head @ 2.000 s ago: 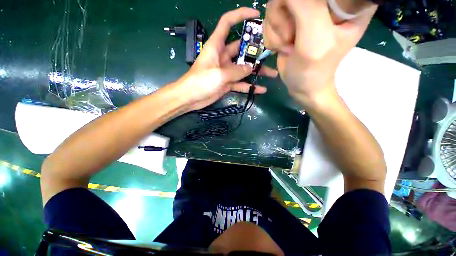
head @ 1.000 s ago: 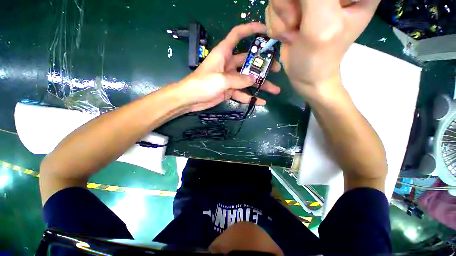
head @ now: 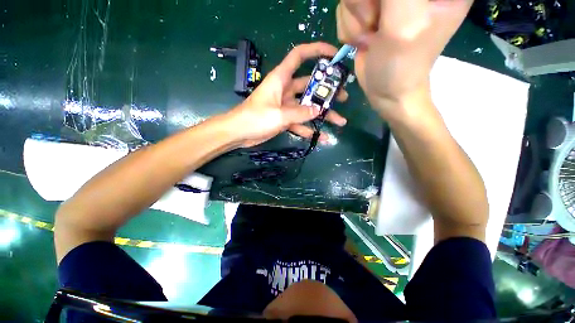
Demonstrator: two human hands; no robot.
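My left hand holds a small circuit board with a yellow block and pale and blue components, between thumb and fingers. A black output cable runs from the board's near end to bundled coils on the bench. My right hand, cut off by the top edge, is closed around a dispenser whose body is hidden. Its pale-blue nozzle points down to the board's far end; contact cannot be told.
A black adapter housing with prongs lies left of the board. A green bench carries clear film. A white sheet lies under my right forearm, another at left. Adapters are piled far right; a fan stands right.
The board and my left hand have moved slightly toward me. The nozzle has shifted from the board's near end, by the yellow block, to its far end.
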